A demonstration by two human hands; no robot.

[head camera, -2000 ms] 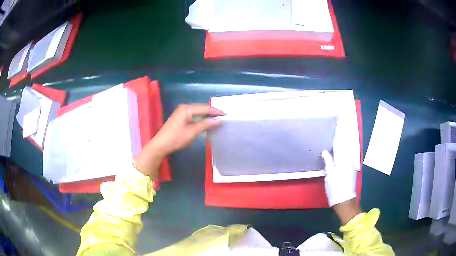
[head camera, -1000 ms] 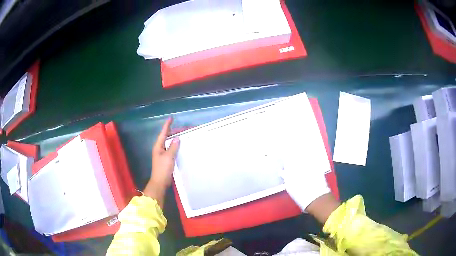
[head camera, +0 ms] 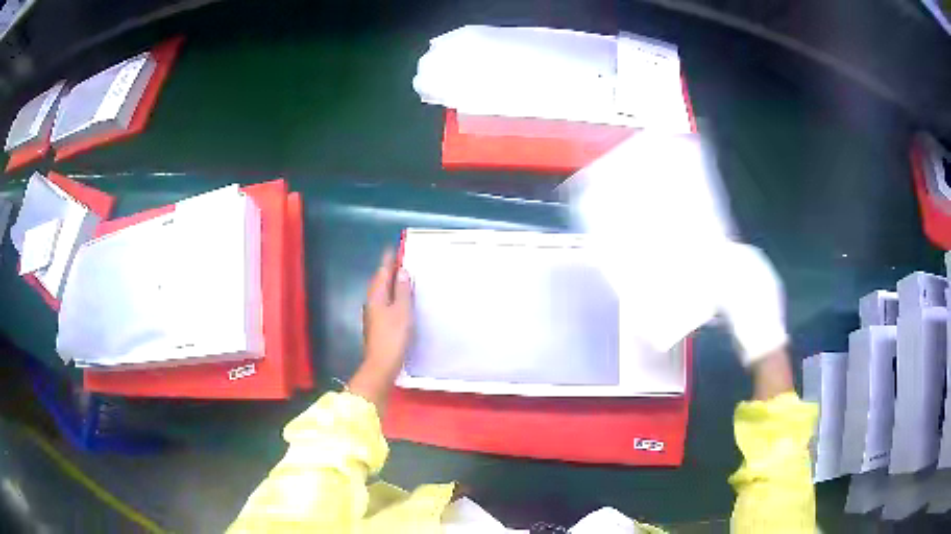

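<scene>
A white box base [head camera: 652,378] lies on a red carrier board [head camera: 521,430] in front of me, with a greyish wrapped tablet [head camera: 501,313] inside it. My left hand [head camera: 387,325], bare, is at the left side of the box, fingers along its edge. My right hand [head camera: 753,302], in a white glove, holds a bright white paper card [head camera: 657,229] over the right part of the box. The card is blurred and overexposed, so its outline and the glove's fingers are hard to tell apart.
Another filled box [head camera: 167,287] on red boards stands at left. One with a loose film flap [head camera: 542,68] is at the back. Smaller-looking boxes [head camera: 99,99] sit far left. Stacked white lids [head camera: 871,396] stand at right. A red board edge [head camera: 931,193] shows far right.
The white card that lay right of the box is off the belt and in my right hand, which has moved up and right from the box. My left hand stays at the box's left edge.
</scene>
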